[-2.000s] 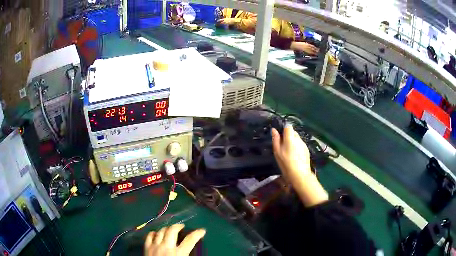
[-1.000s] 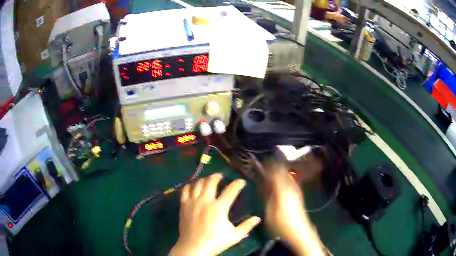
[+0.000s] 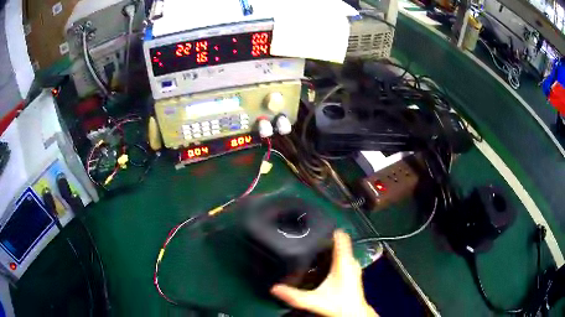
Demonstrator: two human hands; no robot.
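Observation:
A black cube power socket (image 3: 288,235), blurred, is over the green mat in front of the meters, its round outlet facing up. My right hand (image 3: 334,288) grips its near right side, thumb at the front and fingers at the right. My left hand is not in view. The thin red and white USB test lead (image 3: 162,254) curves down from the DC electronic load (image 3: 214,114); its lower end cannot be made out. The power meter (image 3: 217,56) shows red digits. The small panel meter (image 3: 217,147) is lit.
A second black cube (image 3: 492,207) with its cord stands at right. The brown extension socket (image 3: 393,179) has a lit red switch. The long power strip (image 3: 365,121) lies behind under tangled cables. A white tester (image 3: 37,210) with black leads is at left. A conveyor belt (image 3: 427,56) runs behind.
The view has shifted down. A black cube now shows at the centre with my right hand on it. My left hand has left the view. The power meter and panel meter readings differ.

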